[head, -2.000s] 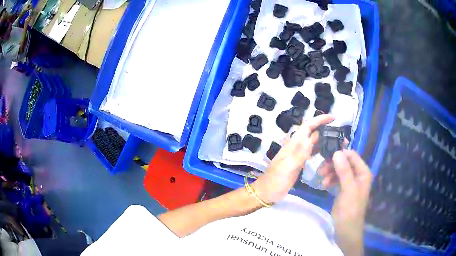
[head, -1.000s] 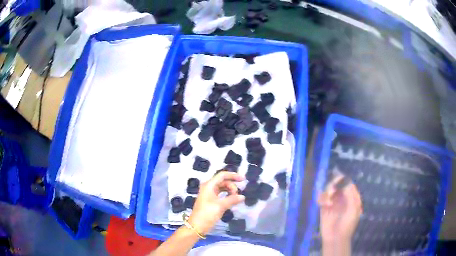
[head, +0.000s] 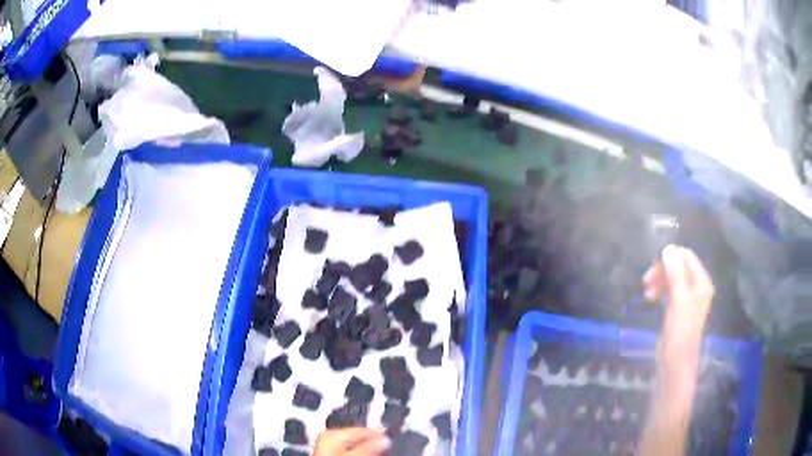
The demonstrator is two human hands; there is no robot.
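Many black moulded parts lie loose, some heaped, on a white liner sheet inside a blue crate. My left hand is over the near parts, mostly cut off by the bottom edge; what its fingers hold is hidden. My right hand is stretched out beyond the compartment tray at the right, fingers bent together, over a hazy dark area. A small pale blurred spot shows just above its fingertips; whether it holds anything is unclear. The compartment tray has rows of dark parts and pale points.
A lined blue crate stands left of the parts crate. Behind are crumpled white sheets and more dark parts on a green surface. A white surface with blue edging crosses the back. A cable runs at the far left.
The view has shifted towards the back of the bench. My right hand has gone from the parts crate across the compartment tray to beyond it. The part seen earlier between my hands is no longer visible there.
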